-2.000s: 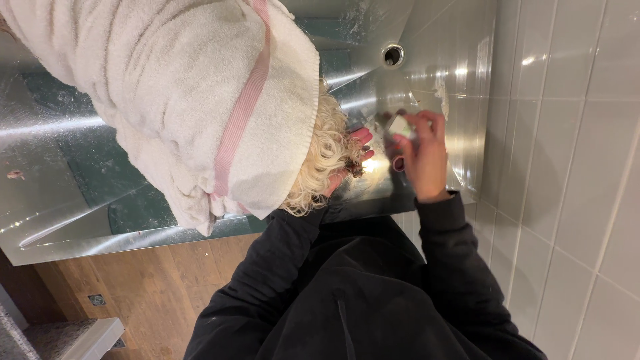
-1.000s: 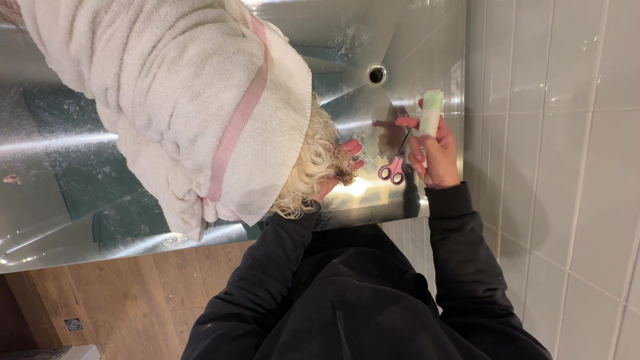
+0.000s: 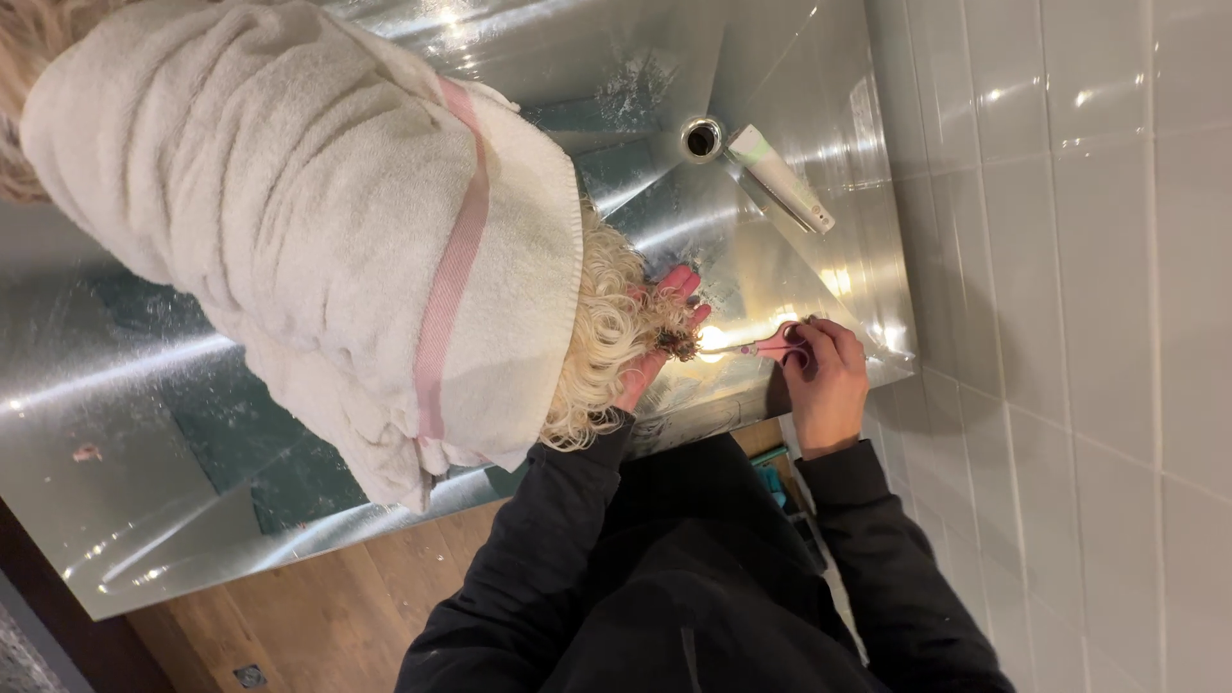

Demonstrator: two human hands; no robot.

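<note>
A dog-like animal with curly cream fur (image 3: 602, 332) stands under a white towel (image 3: 318, 202) with a pink stripe. My left hand (image 3: 664, 332) is under the fur at its near end, palm up, fingertips showing around a dark, matted tuft of hair (image 3: 681, 339). Held in my right hand (image 3: 830, 375) is a pair of pink-handled scissors (image 3: 770, 345), its blades pointing left at the tuft. Whether the blade tips touch the hair cannot be told. The animal's head is out of clear view.
The steel tub (image 3: 144, 520) has a round drain (image 3: 701, 141), with a white and green tube or box (image 3: 782, 180) lying beside it. A dark green mat (image 3: 279, 462) lies under the animal. A tiled wall (image 3: 1088, 289) rises on the right.
My right hand has put down the white and green item, now beside the drain, and has picked up the scissors, which lay on the steel a second ago. My left hand stays at the fur.
</note>
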